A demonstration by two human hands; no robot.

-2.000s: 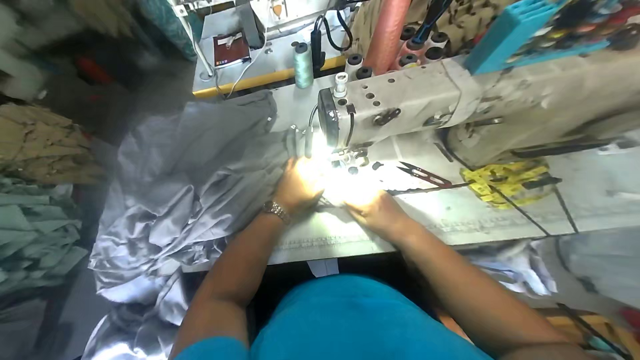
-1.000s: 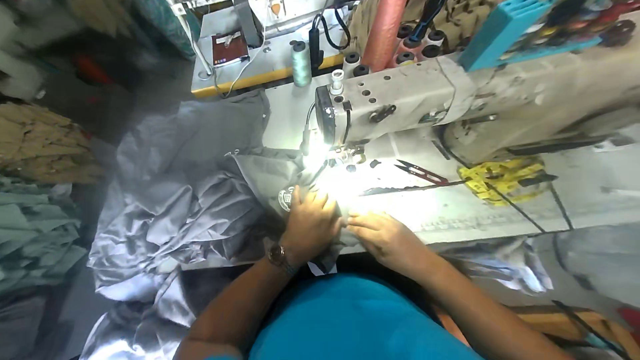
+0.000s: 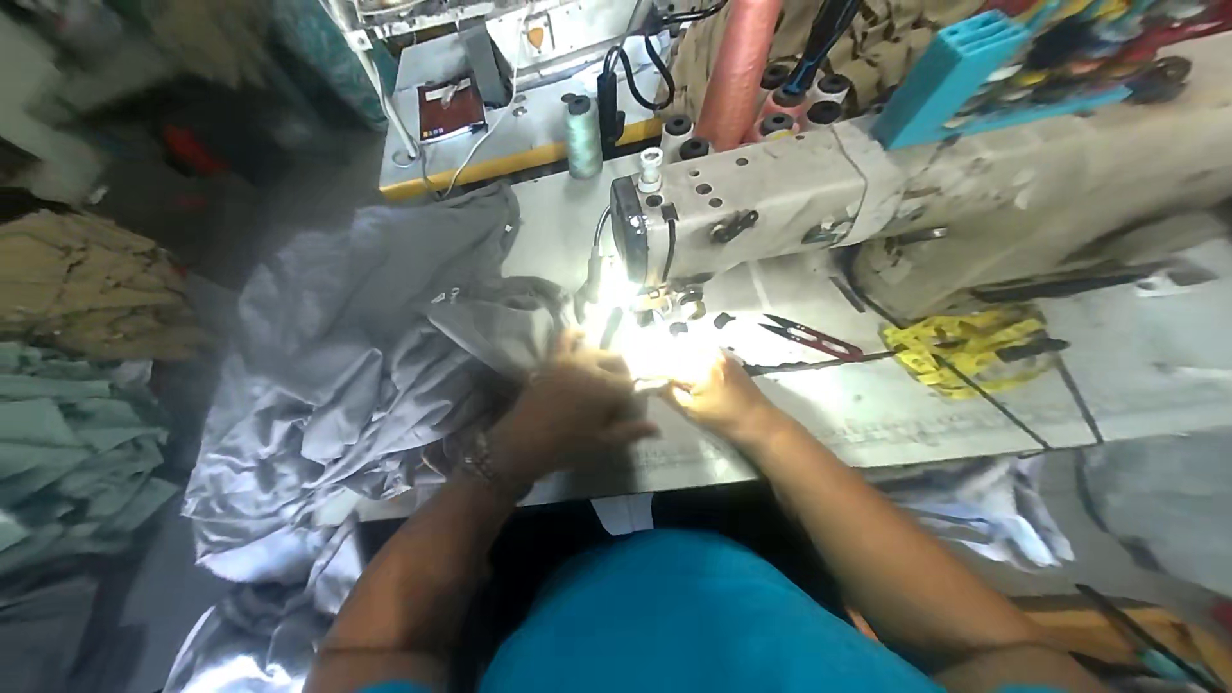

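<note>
Under the head of an industrial sewing machine (image 3: pixel 751 197), bright lamp glare washes out the needle area. My left hand (image 3: pixel 568 409), with a watch on its wrist, lies on the edge of a grey garment (image 3: pixel 356 337) just left of the needle; its grip is blurred. My right hand (image 3: pixel 722 390) is at the right of the glare, fingers bent together; what they pinch cannot be made out. The garment is heaped over the table's left part and hangs off the front. Thread snips (image 3: pixel 813 337) with red handles lie right of my right hand, near a yellow tape measure (image 3: pixel 972 351).
A green thread cone (image 3: pixel 582 140) stands behind the machine head. Several more spools and a red roll (image 3: pixel 739 72) are behind the arm, which carries a blue holder (image 3: pixel 948 77). Piles of brown cloth (image 3: pixel 82 284) and green cloth (image 3: pixel 77 452) lie at the left.
A grey cloth part with a light round mark, beside my left hand one second ago, now lies folded differently and the mark is out of sight. My left hand has shifted slightly left.
</note>
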